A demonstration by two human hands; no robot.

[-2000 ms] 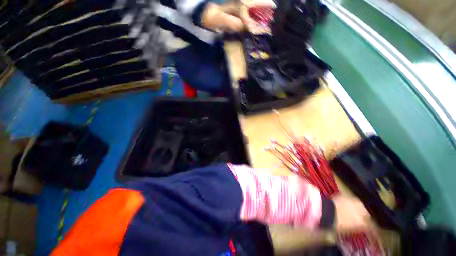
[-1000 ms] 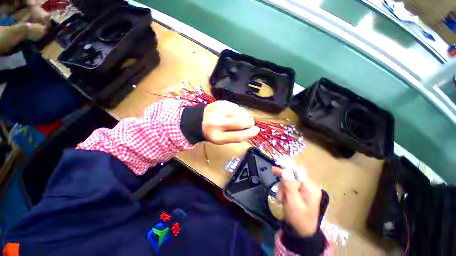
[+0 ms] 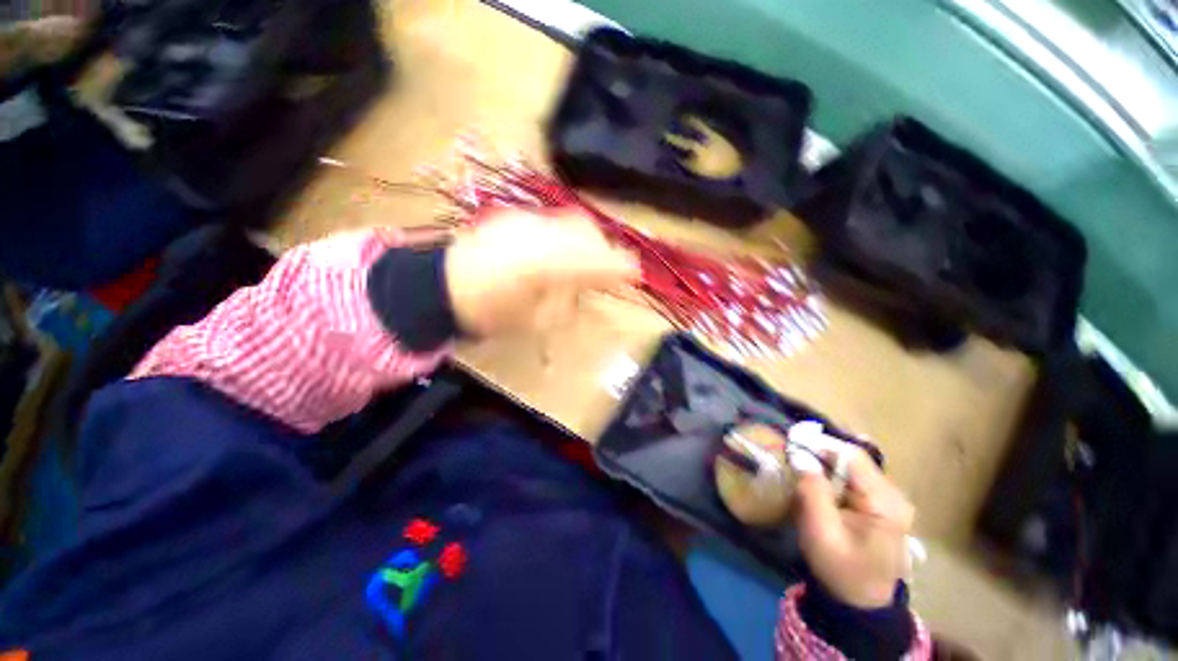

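A black speaker housing [image 3: 665, 416] lies open side up on the tan bench near its front edge, its round opening toward my right hand. My right hand [image 3: 855, 523] is at the housing's right side, pinching a small white item [image 3: 807, 446] at the rim of the opening. My left hand [image 3: 536, 269] is blurred, over the near left side of the red wire bundle [image 3: 672, 269]; whether it holds a wire cannot be told. The bundle's white ends fan out to the right, behind the housing.
Black housings stand along the bench's far side [image 3: 685, 123] [image 3: 956, 233], with more at the right edge [image 3: 1098, 478] and left [image 3: 246, 103]. A green conveyor [image 3: 891, 78] runs behind. Part of another person's hand [image 3: 39, 32] shows at upper left.
My left hand has moved left along the wire bundle. My right hand remains at the housing with the white item. The view has shifted, and the housing sits slightly lower and farther right.
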